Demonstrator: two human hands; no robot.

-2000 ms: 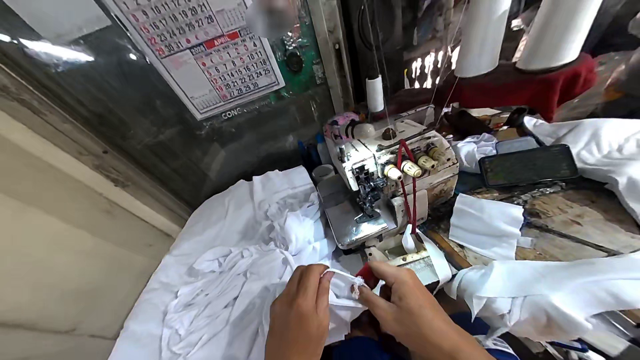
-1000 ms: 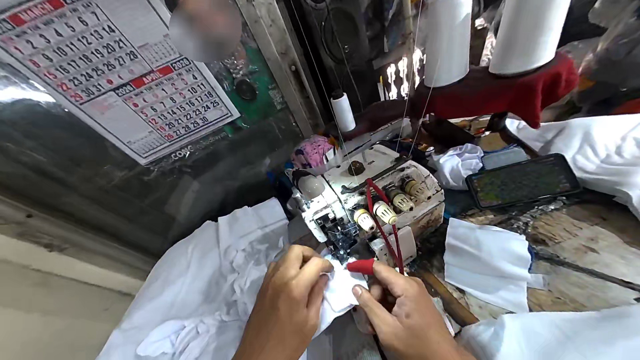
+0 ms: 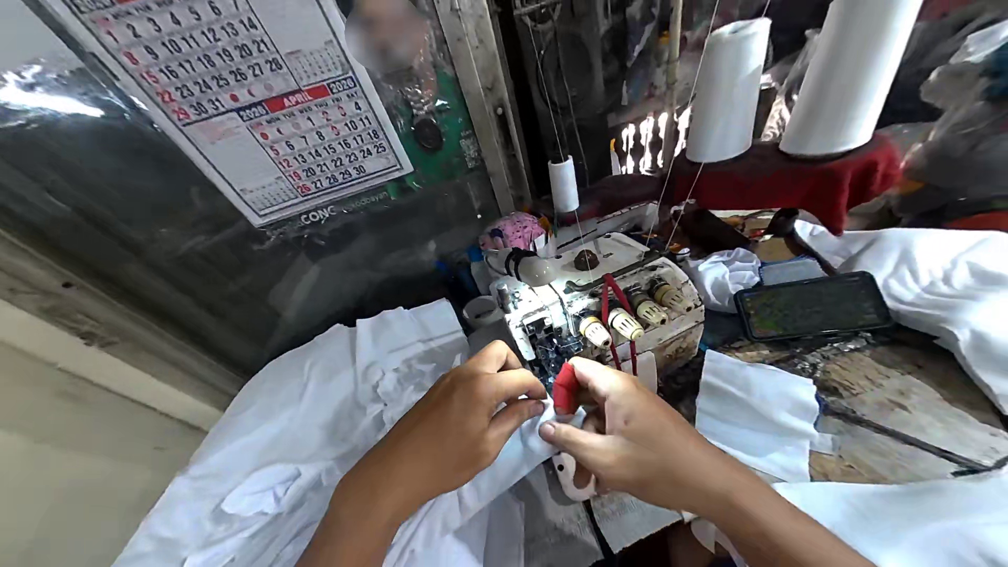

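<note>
White fabric (image 3: 516, 453) is pinched between the thumb and fingers of my left hand (image 3: 488, 402), just in front of an overlock sewing machine (image 3: 669, 346). My right hand (image 3: 622, 425), with a red wrap on one finger, grips the same cloth a little to the right. Both hands are close together by the needle area, which a small lamp (image 3: 535, 269) lights. Part of the cloth's edge is hidden behind my fingers. A red cord (image 3: 617, 293) hangs over the machine's tension dials (image 3: 626, 324).
A heap of white fabric (image 3: 315, 425) spreads on the left. Right of the machine lie a white cloth piece (image 3: 756, 409), a smartphone (image 3: 815, 305) and more white fabric (image 3: 937, 276). Large thread cones (image 3: 728, 90) stand behind. A glass panel with a calendar (image 3: 331, 150) rises at the back left.
Two seconds ago my hands held white fabric in front of the machine; they have since moved up close to its needle area. The view has shifted noticeably.
</note>
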